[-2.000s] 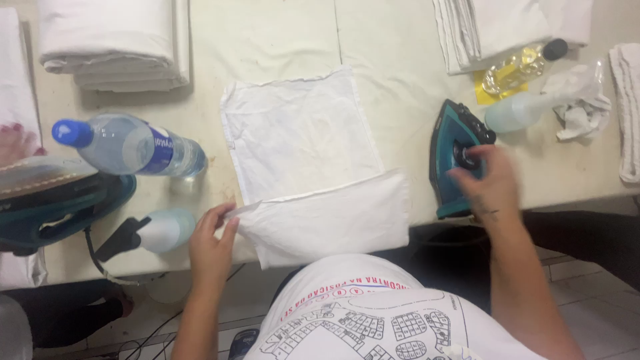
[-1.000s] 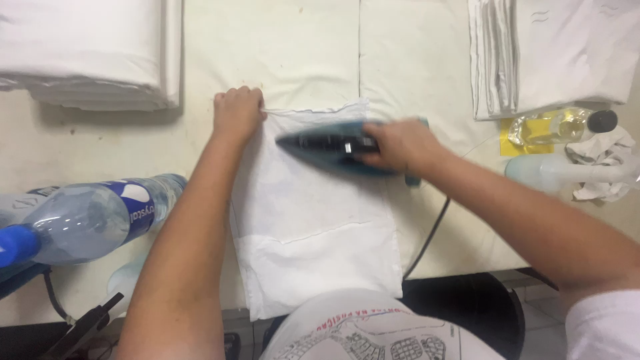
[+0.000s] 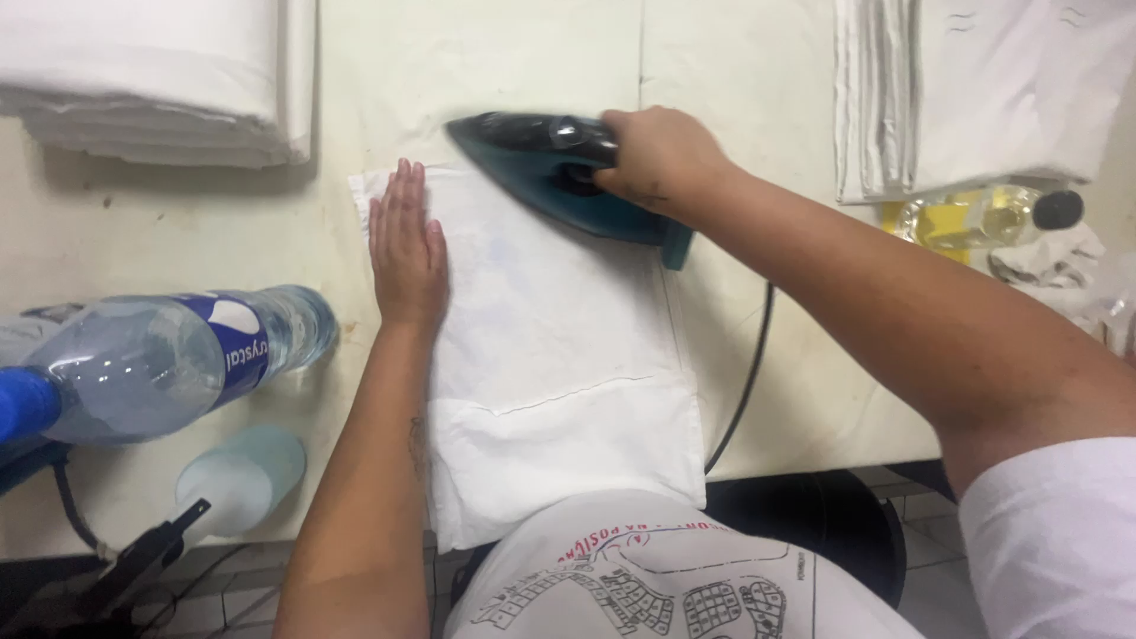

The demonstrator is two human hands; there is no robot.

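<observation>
A white cloth [image 3: 550, 311] lies spread over the padded table, its near part folded into a flap that hangs toward my body. My left hand [image 3: 408, 248] rests flat on the cloth's far left side, fingers extended and holding nothing. In my right hand [image 3: 666, 164] is the handle of a teal and black clothes iron [image 3: 568, 186]. The iron lies across the cloth's far edge, tip pointing left. How its soleplate meets the cloth is hidden.
Folded white fabric stacks [image 3: 160, 80] sit far left and far right [image 3: 994, 98]. A large plastic water bottle [image 3: 133, 364] and a spray bottle [image 3: 240, 479] lie at left. At right are a clear bottle [image 3: 967, 217] and a crumpled cloth [image 3: 1047, 257]. The iron's cord [image 3: 754, 382] trails toward the near edge.
Two seconds ago the iron stood right of the cloth; it is now over the far edge in my right hand. My left hand has gone from the near fold to the far left side and opened flat.
</observation>
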